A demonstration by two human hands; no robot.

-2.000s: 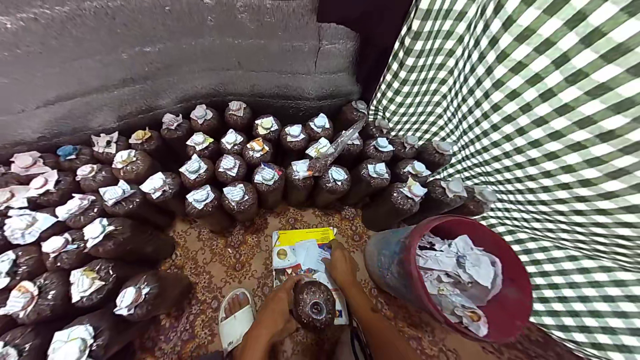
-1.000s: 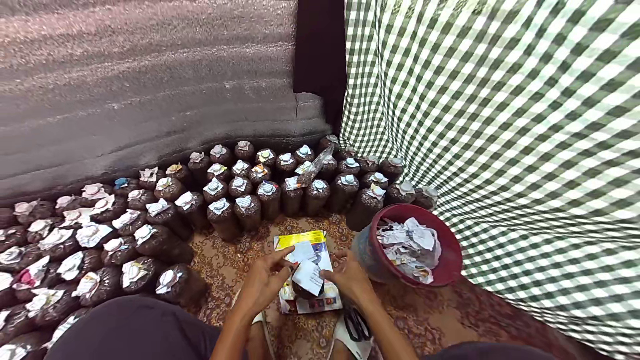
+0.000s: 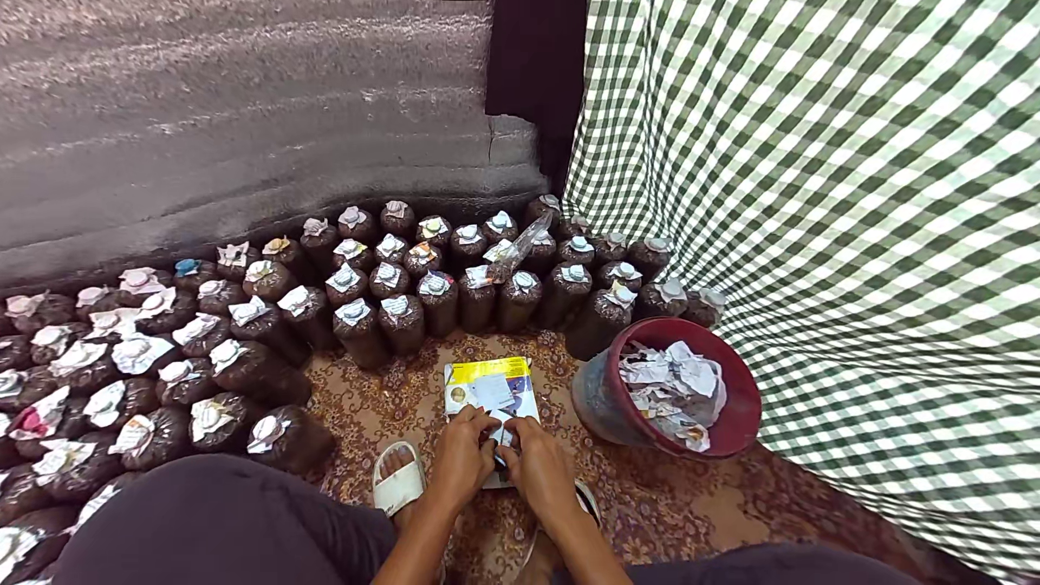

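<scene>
My left hand (image 3: 465,455) and my right hand (image 3: 538,461) meet between my knees, each with its fingers pinched on a white paper piece (image 3: 501,434). The paper lies over the top of a dark filled bag, which my hands mostly hide. Beneath them is a yellow and white printed packet (image 3: 487,370) on the patterned floor, with a loose white paper slip (image 3: 492,392) on its upper part.
Rows of dark filled plastic bags (image 3: 361,335) with paper-covered tops stand along the wall and at left. An empty-looking clear plastic sleeve (image 3: 522,248) lies across some. A red-rimmed bucket (image 3: 743,406) of paper scraps (image 3: 678,382) stands at right, near a checked cloth (image 3: 812,203).
Two seconds ago my left hand held the dark bag with its top bare; a second ago white paper was over it. Since then both hands have closed in around the paper.
</scene>
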